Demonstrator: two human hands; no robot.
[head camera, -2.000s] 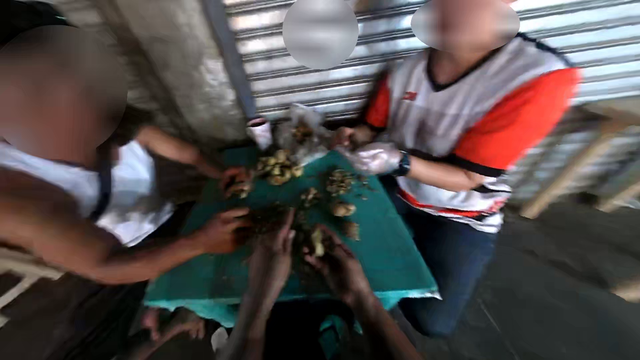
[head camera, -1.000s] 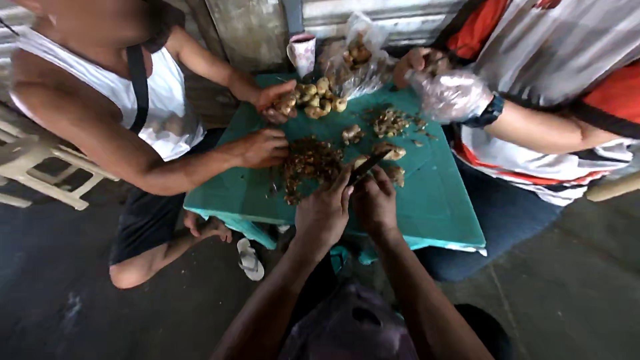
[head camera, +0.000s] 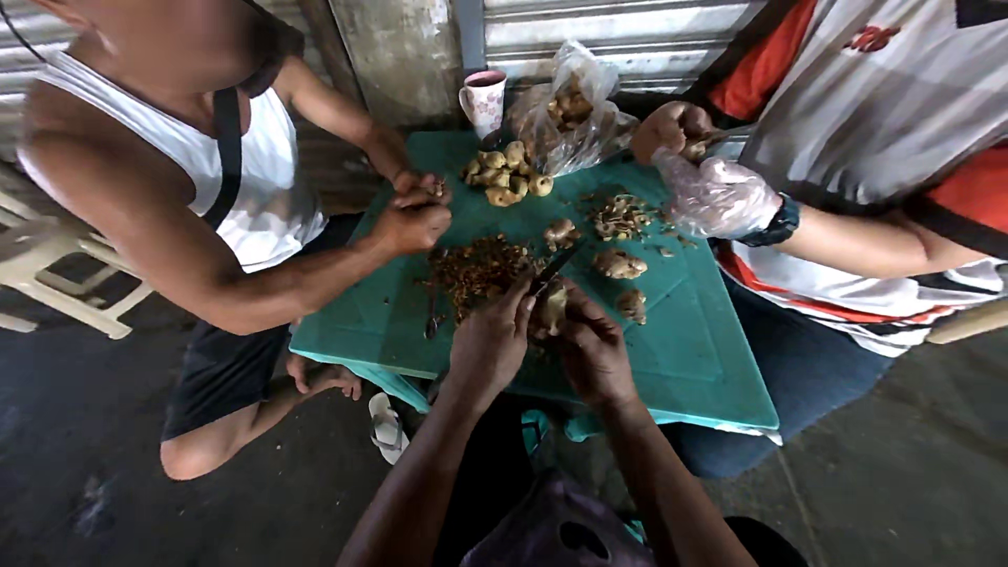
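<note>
My left hand (head camera: 494, 335) is closed on a knife, whose dark blade (head camera: 557, 268) points up and to the right over the green plastic table (head camera: 677, 362). In my right hand (head camera: 592, 339) is a partly peeled ginger root (head camera: 554, 309), held against the knife. Just beyond my left hand lies a heap of brown peelings (head camera: 480, 268). Unpeeled-looking ginger pieces (head camera: 620, 264) rest to the right of my hands, with a smaller pile of scraps (head camera: 620, 216) behind them. A spoon-like utensil (head camera: 431, 319) lies left of the peelings.
Pale peeled ginger (head camera: 508, 169) is piled near a floral mug (head camera: 483, 106) and a clear plastic bag of ginger (head camera: 571, 110). At the left, a co-worker's hands (head camera: 417, 213) hold something small. Another co-worker's plastic-gloved hand (head camera: 717, 193) is at the right.
The left co-worker's hands, one at the pale ginger pile and one by the peelings a second ago, are now together at the table's left edge. The view has shifted since the oldest frame.
</note>
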